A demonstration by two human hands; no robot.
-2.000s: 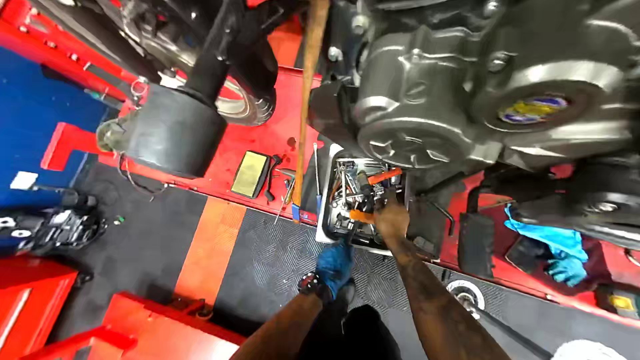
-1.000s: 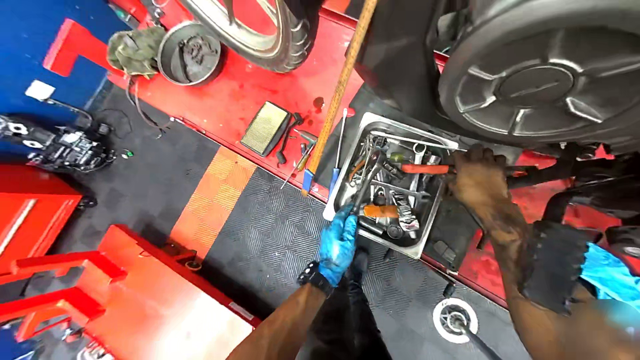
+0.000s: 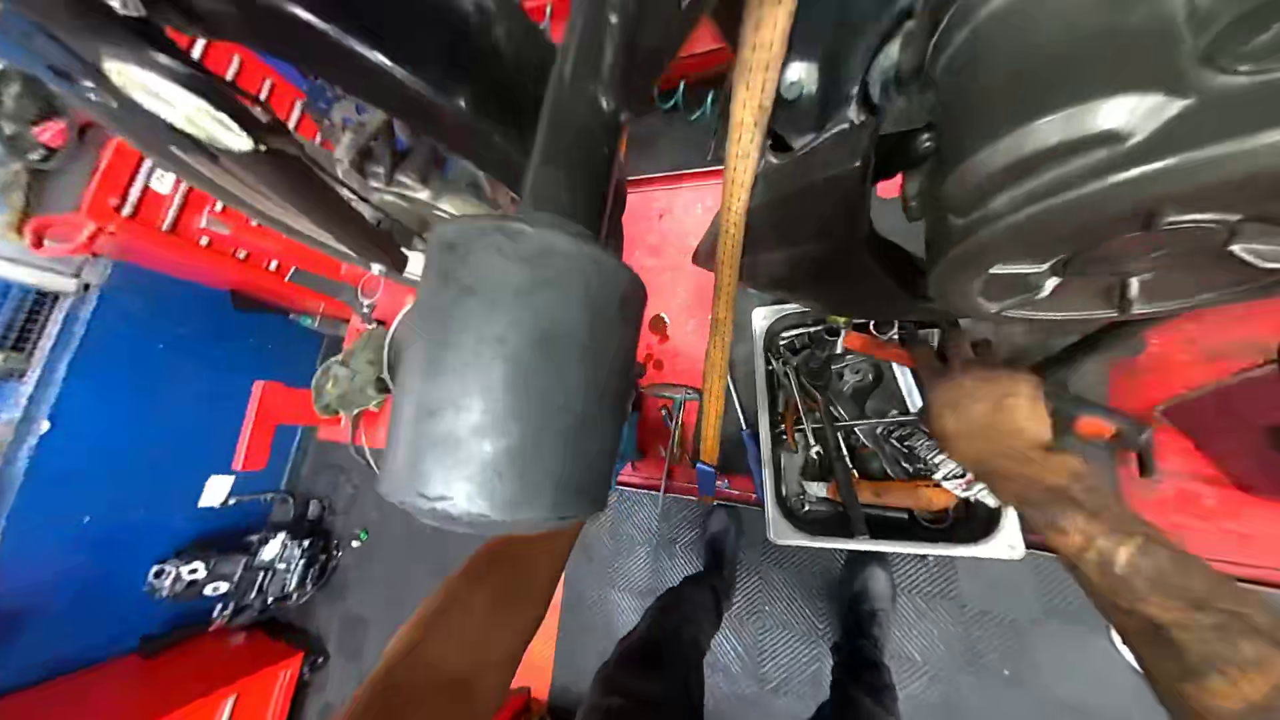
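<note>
My bare right hand (image 3: 985,420) is blurred over the right side of a metal tray (image 3: 775,490) full of wrenches and other hand tools. Its fingers are near an orange-handled tool (image 3: 878,348) at the tray's back; whether they grip it is unclear. An orange handle (image 3: 895,494) lies at the tray's front. My left forearm (image 3: 465,620) reaches up behind a dark cylindrical motorcycle part (image 3: 515,370), which hides my left hand. A ratchet-like tool (image 3: 672,392) and a blue-handled screwdriver (image 3: 750,455) lie left of the tray.
A long wooden stick (image 3: 738,230) slants down left of the tray. The motorcycle engine cover (image 3: 1110,190) overhangs it on the right. A red lift platform (image 3: 670,240) runs beneath. An engine-like assembly (image 3: 250,570) lies on the floor at left, near a red cabinet (image 3: 170,670).
My gloved left hand, over the tray in the earlier frames, has moved left out of sight behind the cylindrical part. My right hand remains by the tray. The view has shifted.
</note>
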